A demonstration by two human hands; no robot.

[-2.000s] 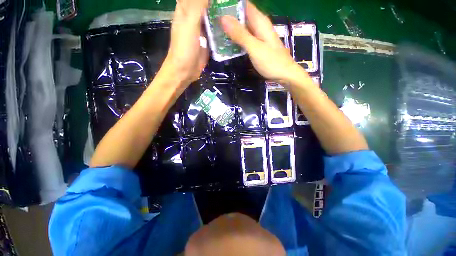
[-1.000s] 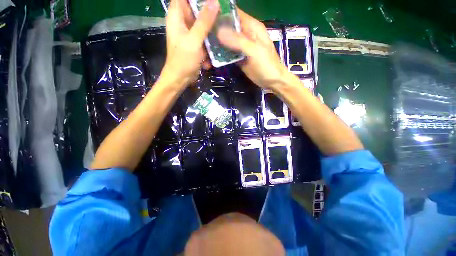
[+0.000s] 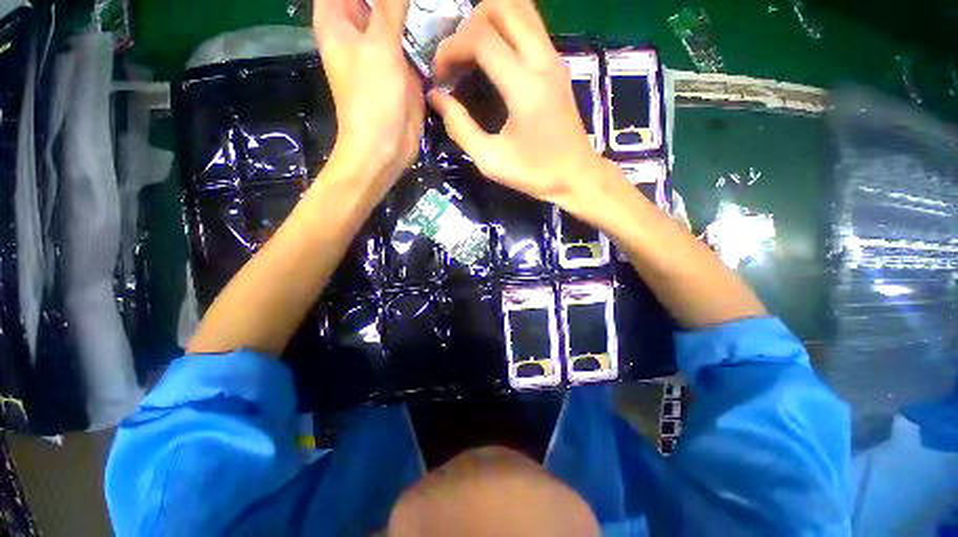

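Note:
My left hand (image 3: 370, 89) holds a part-built phone (image 3: 429, 29) with a silvery face at the top edge of the picture, partly cut off. My right hand (image 3: 515, 105) is at its right side, fingers curled with thumb and index tips near each other; whether they pinch a small part cannot be told. Below, a loose circuit board (image 3: 450, 227), green with silver patches, lies tilted on the black tray (image 3: 252, 89). White-framed front housings (image 3: 588, 334) sit in pockets at the tray's right side, some partly hidden by my right arm.
Limp whitish foam sheets (image 3: 89, 231) lie left of the tray. A bright silvery cluster (image 3: 742, 235) is on the green bench right of it, with shiny clear trays (image 3: 898, 252) further right. Small boards (image 3: 695, 40) lie at the far edge.
My left hand and the phone have shifted left and up. My right hand has come off the phone's green face and curled. The phone now shows a silvery face.

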